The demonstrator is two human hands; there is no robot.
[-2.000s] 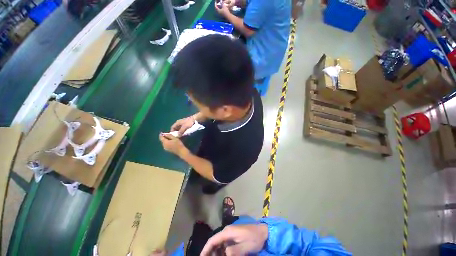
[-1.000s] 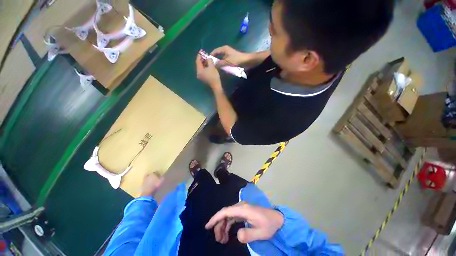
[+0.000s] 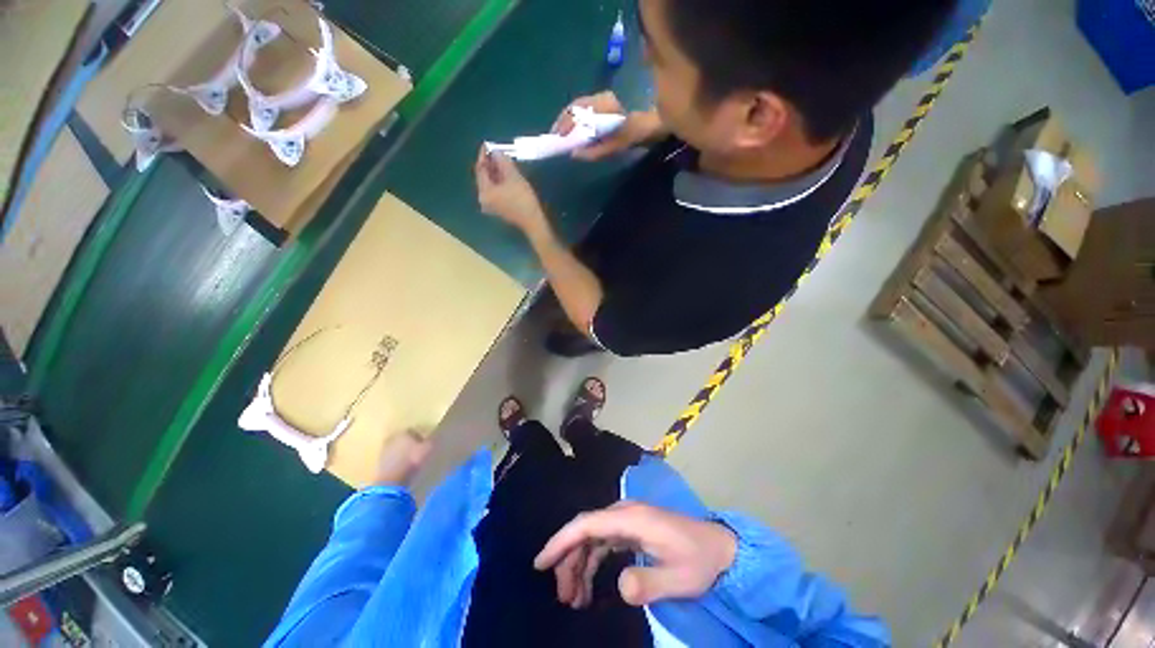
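A curved white housing (image 3: 289, 433) with pointed ends lies at the lower left edge of a tan cardboard sheet (image 3: 412, 279). Two thin dark wires curve from it over the cardboard. My left hand (image 3: 403, 458) is at the cardboard's lower right edge, right of the housing and apart from it. It is small and blurred, and its fingers are unclear. My right hand (image 3: 643, 552) hangs in front of my body, fingers apart and loosely bent, with nothing in it.
A coworker in black (image 3: 747, 241) stands across, holding another white housing (image 3: 551, 142). A blue glue bottle (image 3: 617, 43) lies near them. Several housings (image 3: 294, 108) lie on stacked cardboard at upper left. A wooden pallet (image 3: 982, 304) is on the floor, right.
The view has tilted down, bringing my left hand and the whole near housing into sight. The coworker's housing is now turned and held more level. My right hand keeps its loose pose.
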